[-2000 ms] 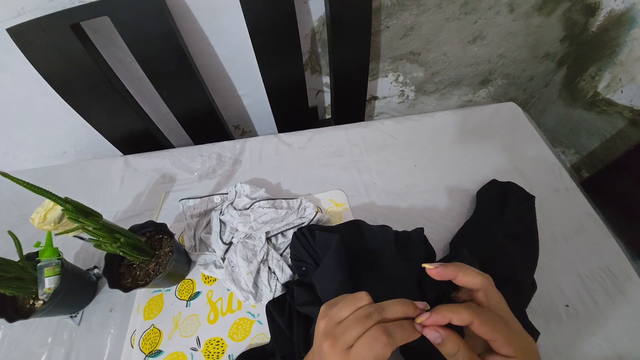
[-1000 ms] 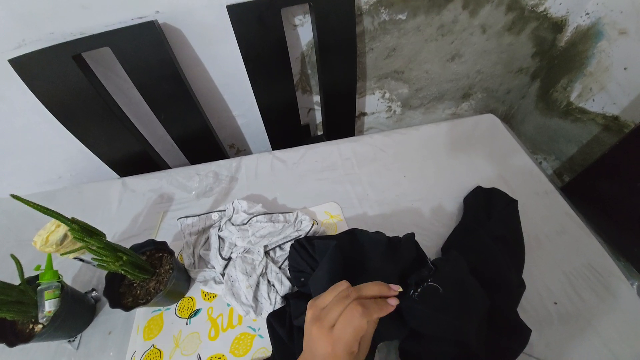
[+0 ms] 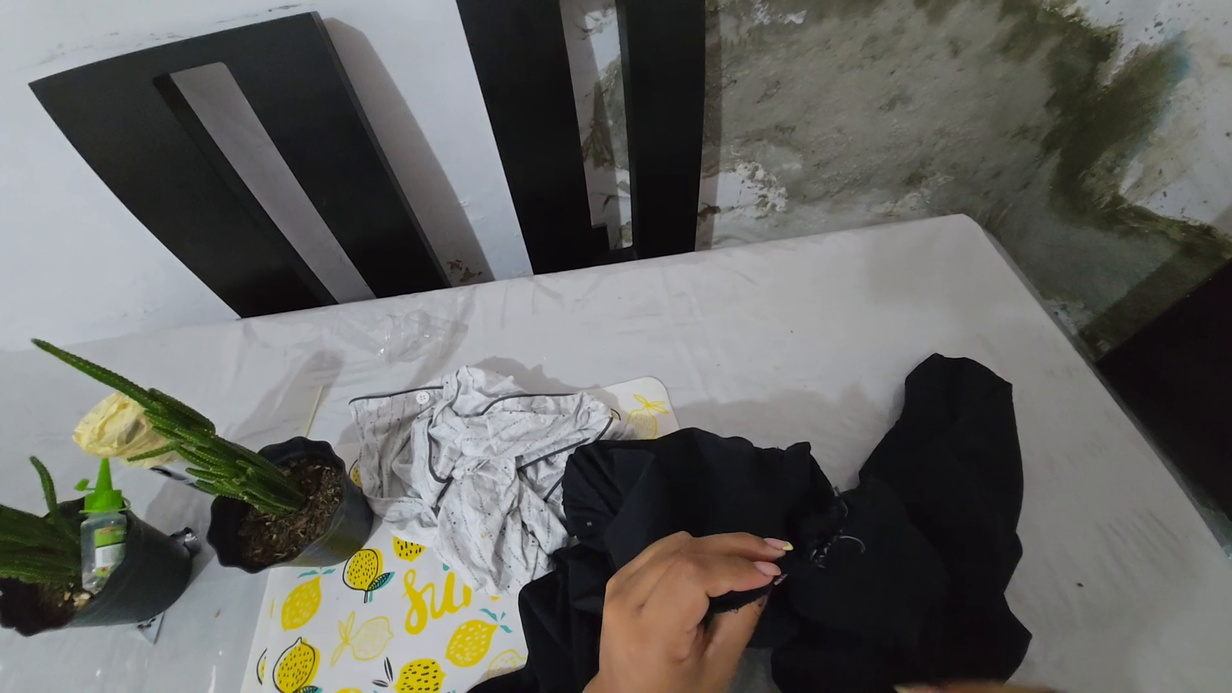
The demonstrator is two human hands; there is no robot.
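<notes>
A black cloth garment (image 3: pixel 905 539) lies bunched at the lower right of the table. My left hand (image 3: pixel 683 602) pinches a fold of it between thumb and fingers, near the middle of the cloth. Just right of those fingertips, a thin pale curl of thread (image 3: pixel 849 545) shows on the black fabric. Of my right hand (image 3: pixel 962 688) only a sliver shows at the bottom edge; what it holds is hidden. A crumpled white patterned garment (image 3: pixel 491 462) with dark piping and a button touches the black cloth on its left.
Under the garments lies a lemon-print placemat (image 3: pixel 385 616). Two potted succulents (image 3: pixel 298 510) (image 3: pixel 135 577) stand at the left, with a green-capped small bottle (image 3: pixel 103 539) in the outer pot. Dark chair backs (image 3: pixel 289 164) rise behind the table's far edge (image 3: pixel 799 241).
Two seconds ago both hands met over the black cloth. The right hand then left view, and a sliver of it now shows at the bottom edge. The left hand stays on the cloth.
</notes>
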